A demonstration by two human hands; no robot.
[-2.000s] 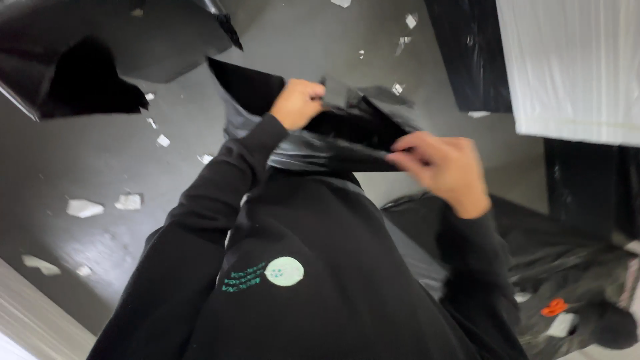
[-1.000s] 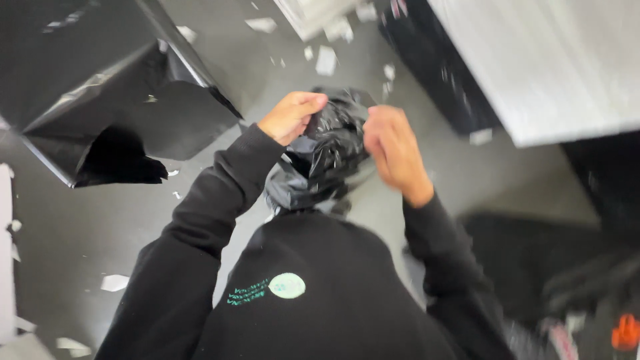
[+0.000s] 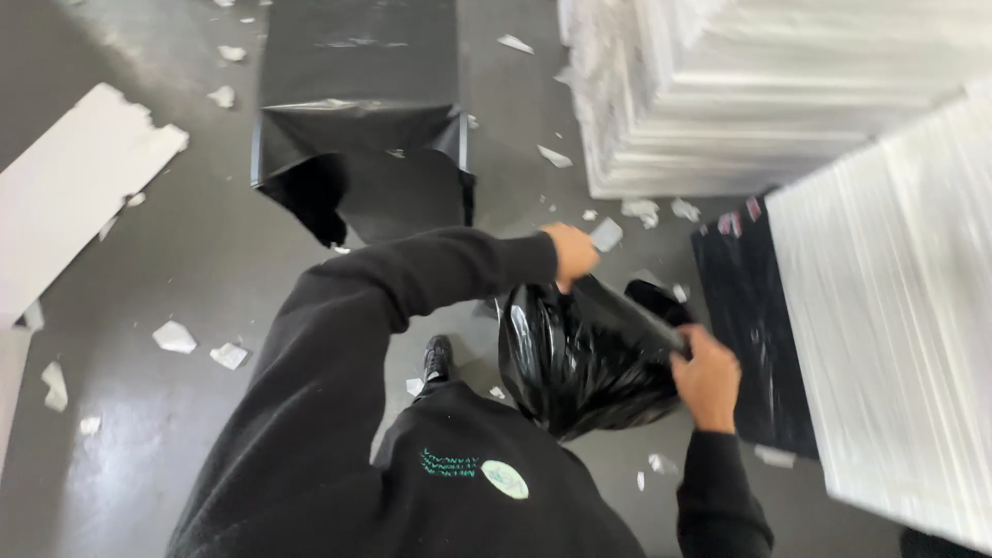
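Observation:
A crumpled, shiny black plastic bag hangs in front of my body, to the right of my legs. My left hand grips its upper edge at the left end. The right end of that edge is in my right hand, fingers closed on it. Between the two hands the edge is drawn into a fairly straight band that slants down to the right. The inside of the bag is hidden.
Black plastic sheeting with an open end lies ahead. A torn white foam board is at left. Plastic-wrapped white stacks and a wrapped white block stand at right. White scraps litter the floor.
The bag was bunched between my hands a second ago; now its edge is stretched between them and its body hangs below. The view has swung considerably.

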